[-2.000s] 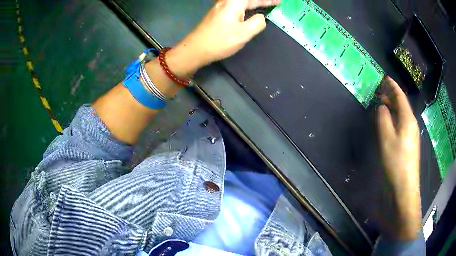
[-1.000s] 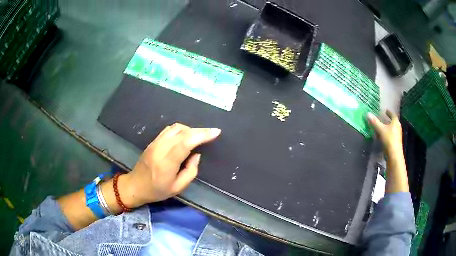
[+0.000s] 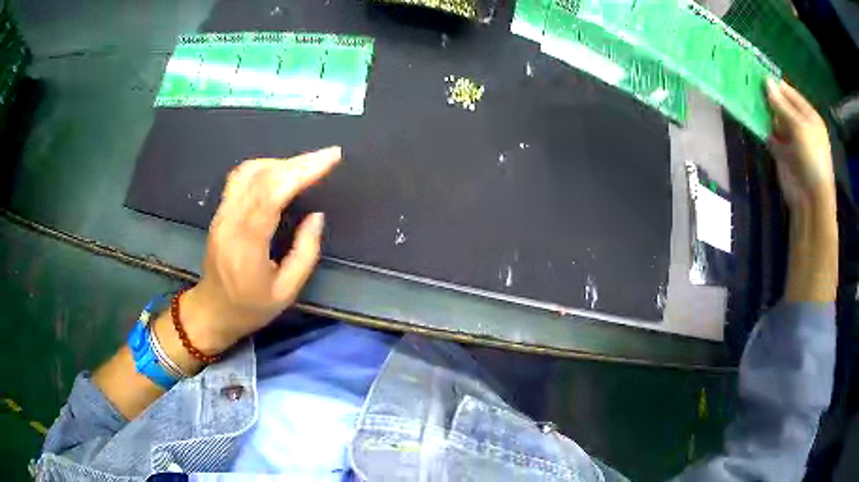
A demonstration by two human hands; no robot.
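A green PCB panel [image 3: 669, 42] is held by my right hand [image 3: 801, 127], which grips its right end at the upper right; the panel overlaps other green boards [image 3: 612, 71] lying there. My left hand [image 3: 259, 226] is over the front left of the black mat, index finger and thumb apart, with nothing seen in it. Another PCB panel [image 3: 273, 73] lies flat on the mat at the upper left, beyond my left hand. A small heap of gold-yellow components [image 3: 464, 92] lies on the mat between the panels.
The black work mat [image 3: 452, 207] lies on the bench, whose front edge [image 3: 424, 329] runs close before my body. A component tray [image 3: 438, 8] with gold bits is cut off by the top edge. A white label [image 3: 713, 216] lies at the bench's right side. Dark green boards stand at the far left.
The view has turned and shifted right. My right hand left the first panel and now grips a panel at the upper right. My left hand moved off the first panel, back toward the bench's front.
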